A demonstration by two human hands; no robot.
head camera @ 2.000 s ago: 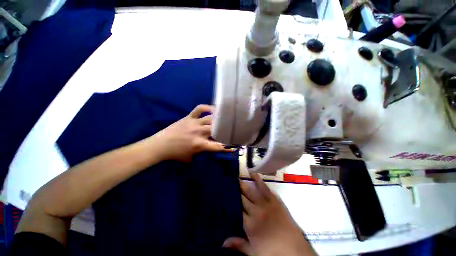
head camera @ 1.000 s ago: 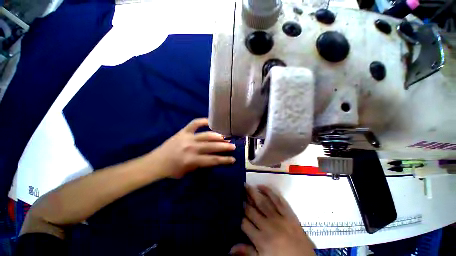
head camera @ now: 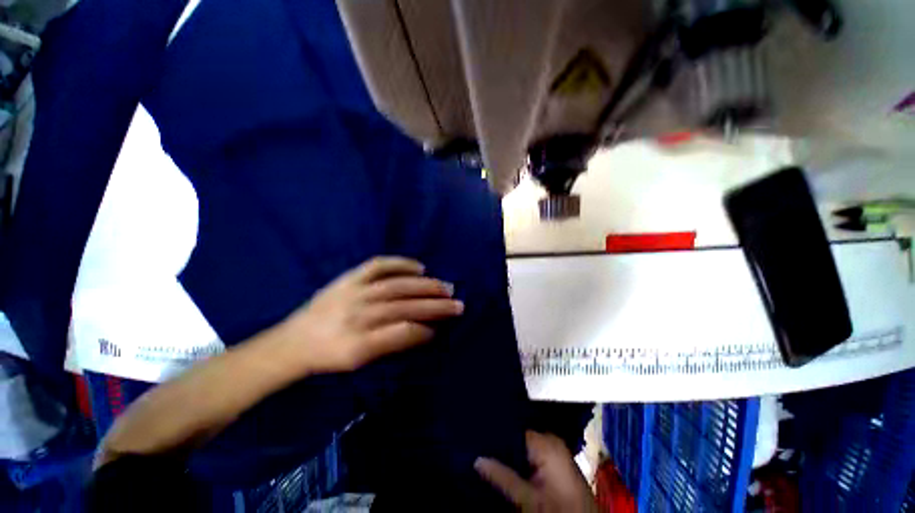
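Note:
A large navy fabric panel [head camera: 291, 170] lies across the table, passes close to the sewing machine head [head camera: 441, 60] and hangs over the front edge. My left hand [head camera: 376, 313] lies flat on the panel, fingers pointing right and slightly spread. My right hand [head camera: 542, 476] is low at the bottom edge of the view, below the table edge, at the right edge of the hanging cloth. Its thumb lies on the cloth and its other fingers are partly hidden, so its grip is unclear. The needle area is hidden by the machine head.
A black smartphone [head camera: 790, 266] lies right of the machine head, with green-handled snips [head camera: 875, 215] beyond it. A red strip [head camera: 650, 241] and a ruler scale [head camera: 652, 361] mark the table. Blue crates [head camera: 687, 451] stand below the front edge. Another navy panel [head camera: 75, 150] lies far left.
The view has shifted down toward the table front. The panel and my left hand sit nearer the front edge. My right hand has moved off the table top, down to the hanging cloth.

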